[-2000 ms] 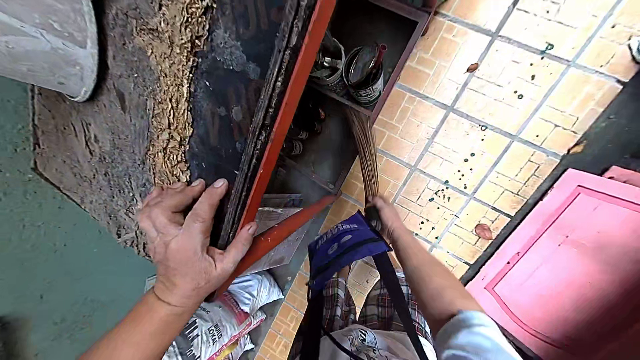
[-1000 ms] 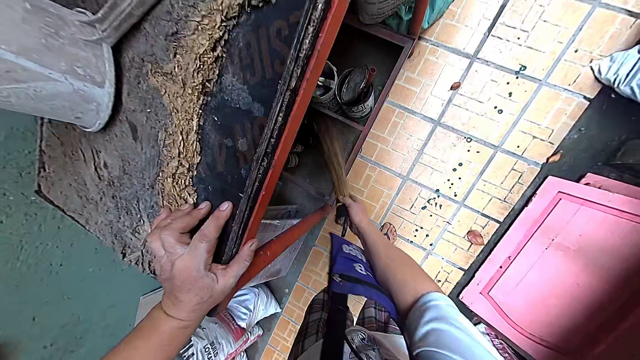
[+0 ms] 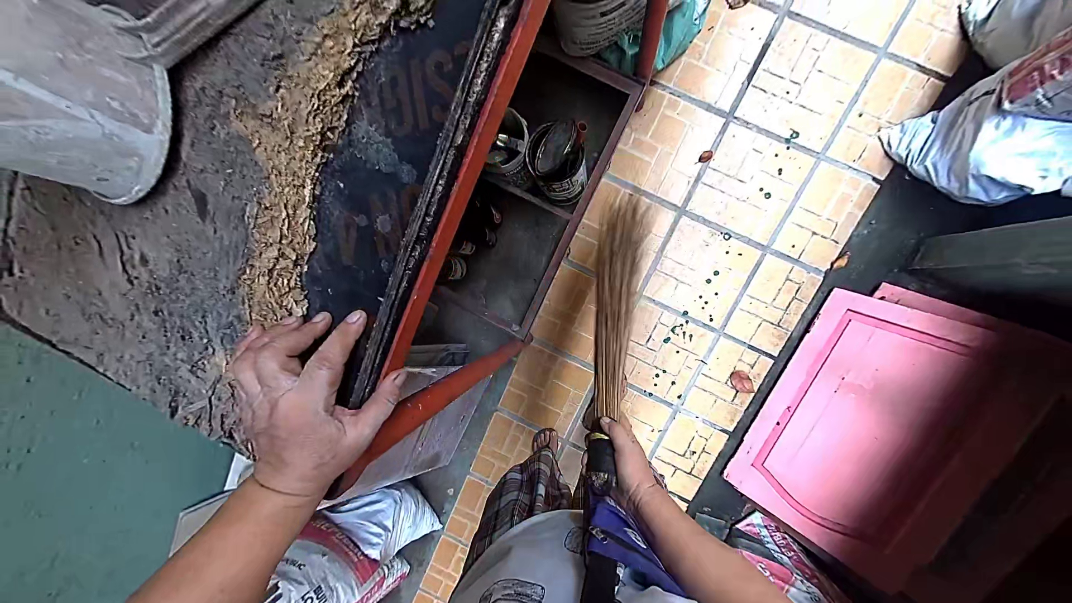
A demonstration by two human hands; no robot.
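My right hand (image 3: 624,461) grips the dark-wrapped handle of a stick broom (image 3: 615,310), whose thin bristles point up the view over the tiled floor. My left hand (image 3: 306,402) rests flat on the near end of a worn workbench top (image 3: 201,167), its thumb over the red-painted edge (image 3: 469,201) and its fingertips on the dark panel (image 3: 377,167). A band of crumpled, peeling tan material (image 3: 293,159) runs along the top, just beyond those fingers. The left hand holds no loose thing.
A grey bucket (image 3: 84,100) lies at the upper left. Open cans (image 3: 557,163) and bottles stand on shelves under the bench. A red leg (image 3: 444,398) slants near my left hand. Pink panels (image 3: 871,427) are at right; filled sacks (image 3: 997,126) lie upper right, others (image 3: 352,553) below the bench.
The broom, earlier beside and partly within the shelf opening, has swung right with my right hand, out over the tiles. My left hand stays at the bench edge.
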